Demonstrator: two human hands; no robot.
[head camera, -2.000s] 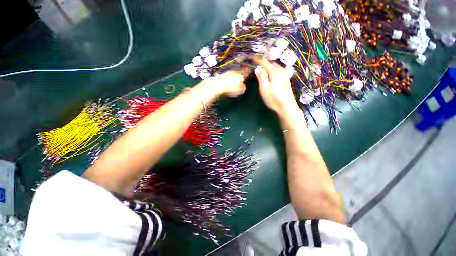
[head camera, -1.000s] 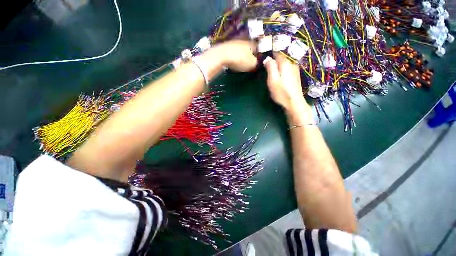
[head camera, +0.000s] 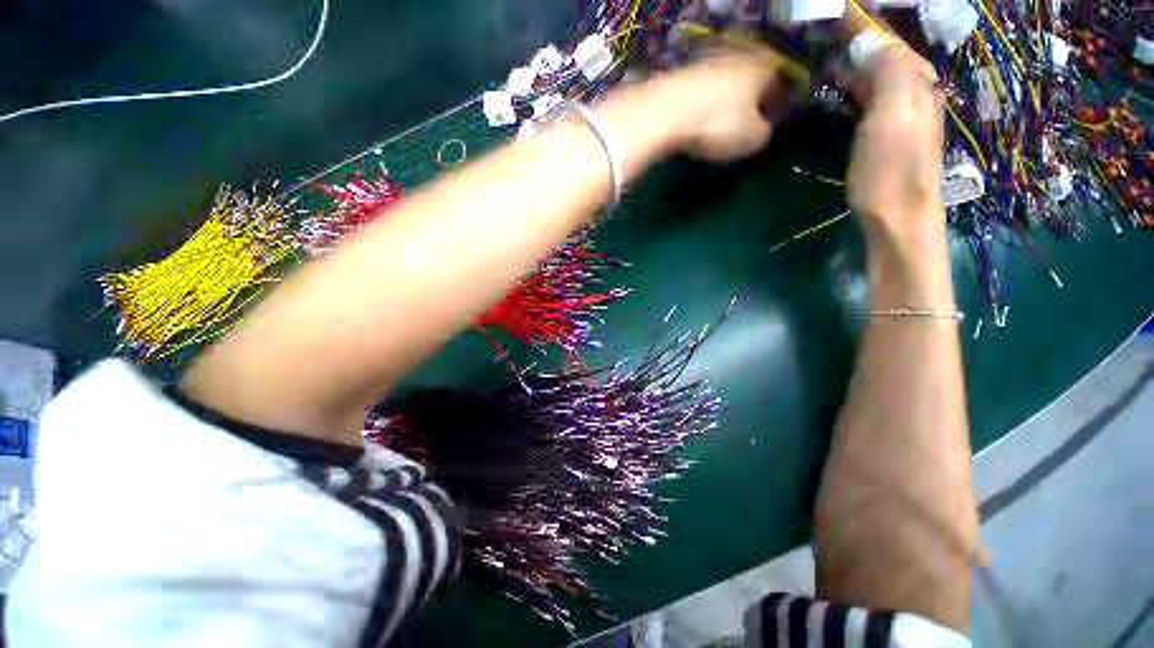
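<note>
The pile of wired harnesses (head camera: 1006, 95), white housings with multicoloured wires, lies at the upper right and is cut off by the top edge. My left hand (head camera: 734, 112) is curled at the pile's near left side; its fingertips are blurred and hidden among dark wires. My right hand (head camera: 896, 146) reaches into the pile just right of it, fingers pointing up, with a yellow wire across them. Thin wire ends show on its left side and a white housing (head camera: 962, 185) on its right. Whether either hand grips harnesses is unclear.
Yellow wires (head camera: 196, 281) lie at left, red wires (head camera: 538, 304) partly behind my left forearm, and dark wires (head camera: 557, 468) nearer me. Several white housings (head camera: 500, 108) lie left of the pile. Orange-and-black ends (head camera: 1120, 152) are far right. A white cable (head camera: 177, 96) crosses the back.
Both hands have moved right and further back in the picture, with housings and wires shifting around them. The view has also shifted, and the green piece is no longer visible.
</note>
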